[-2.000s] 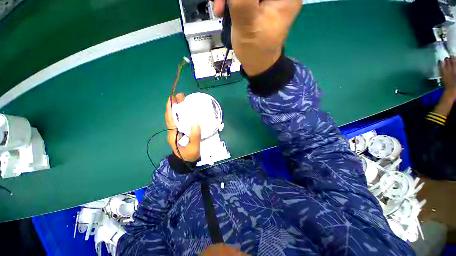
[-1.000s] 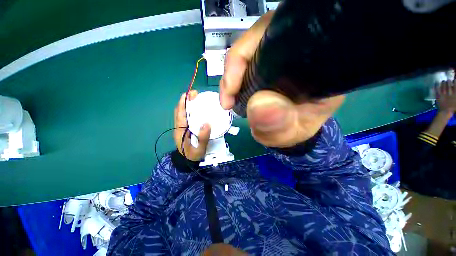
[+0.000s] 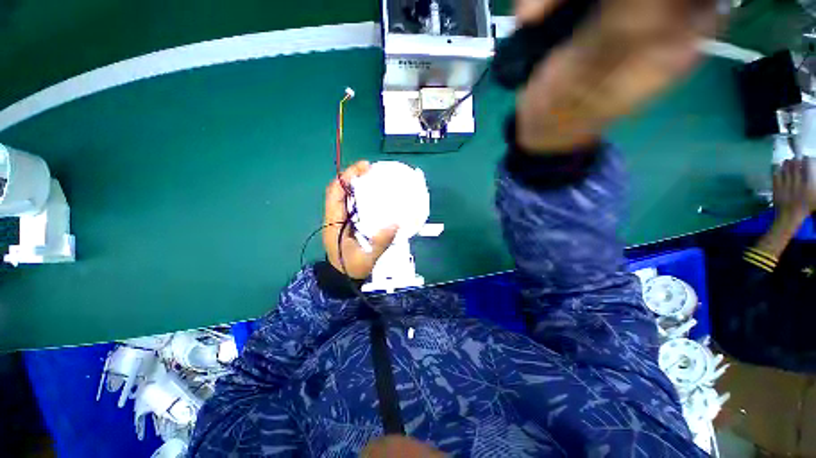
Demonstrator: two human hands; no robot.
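Note:
A white camera housing [image 3: 392, 204], with a round head over a squarish foot, is held in my left hand [image 3: 360, 241] at the belt's near edge. Thin lead wires [image 3: 340, 134] run from its left side, one set ending in a small pale connector on the belt side. My right hand [image 3: 617, 72] is raised at the upper right, blurred, gripping the black electric screwdriver [image 3: 541, 40], which is partly cut off by the top edge. The screwdriver's bit cannot be made out. The screw feeder [image 3: 438, 76] stands on the belt beyond the housing.
White units [image 3: 40, 210] stand on the green belt [image 3: 197, 170] at the left. Blue bins [image 3: 72, 376] full of white parts [image 3: 170, 385] are at both sides of my lap. Another person's hand [image 3: 791, 192] and black sleeve are at the right, near a black object [image 3: 771, 94].
The screwdriver and my right hand have moved from close beside the housing up and away to the right, uncovering the feeder. My left hand still holds the housing, slightly farther right in view.

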